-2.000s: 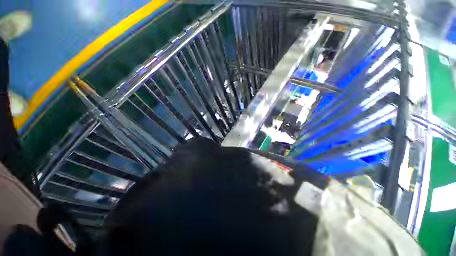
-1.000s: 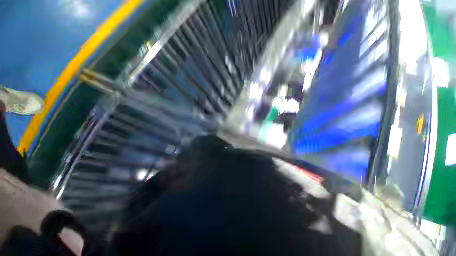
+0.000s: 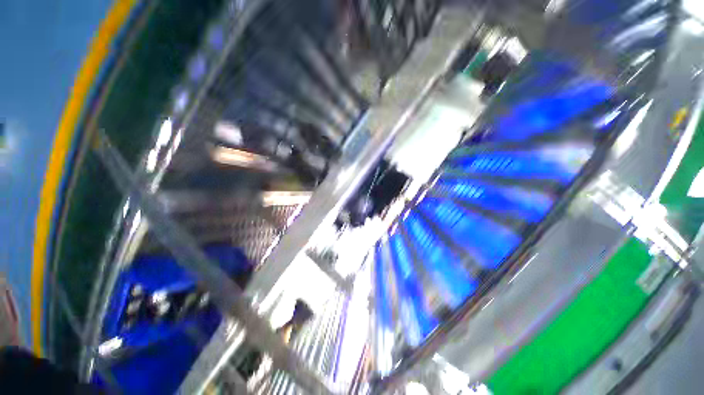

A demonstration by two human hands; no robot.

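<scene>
Neither of my hands can be made out. A dark shape with a skin-toned patch lies at the lower left edge; I cannot tell what it is. Nearest in front are slanted blue panels [image 3: 455, 239] in a ribbed row, right of centre. A blue bin [image 3: 162, 308] at the lower left holds several small dark and silver parts [image 3: 158, 301]. A long pale beam [image 3: 309, 224] runs diagonally between them. The view is tilted and blurred.
Silver tubes [image 3: 208, 270] cross the lower left. Dark parallel rods [image 3: 309, 77] fill the upper middle. A green strip [image 3: 571, 332] lies at the lower right. Blue floor [image 3: 38, 69] with a yellow line [image 3: 58, 154] is at the left.
The view has shifted and turned along the rack. The large dark shape and pale cloth at the bottom are gone. The blue bin with parts has come into view.
</scene>
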